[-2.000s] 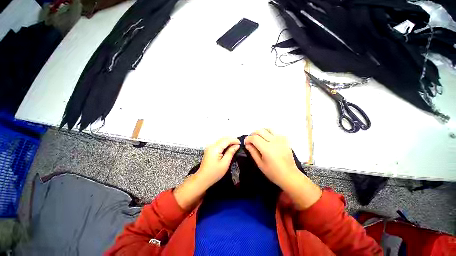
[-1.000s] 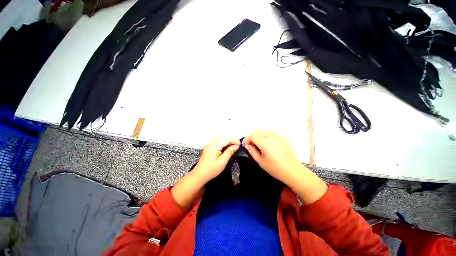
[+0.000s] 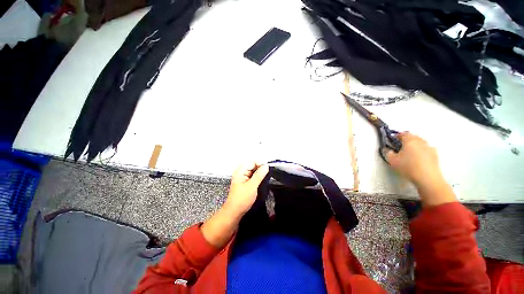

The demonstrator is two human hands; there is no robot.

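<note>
My left hand (image 3: 248,185) is closed on a black collar strip (image 3: 336,198) near the table's front edge. The strip arches right from my fingers over my lap, its inner side pale, and its far end hangs down on the right. My right hand (image 3: 412,159) is at the black handle loops of the scissors (image 3: 368,115), which lie on the white table with the blades pointing up and left. Its fingers are on the loops; how far they pass through is hidden.
A laid-out strip stack (image 3: 118,95) is on the left of the table (image 3: 230,115). A pile of strips (image 3: 396,51) is at the upper right, with speckled cord (image 3: 388,100) beside the scissors. A mobile phone (image 3: 268,46) lies at the top middle. A blue crate (image 3: 17,201) and grey cloth (image 3: 97,247) are below left.
My right hand has let go of the strip and moved right to the scissors' handles. The scissors have shifted slightly left. The strip has opened into an arch, still in my left hand.
</note>
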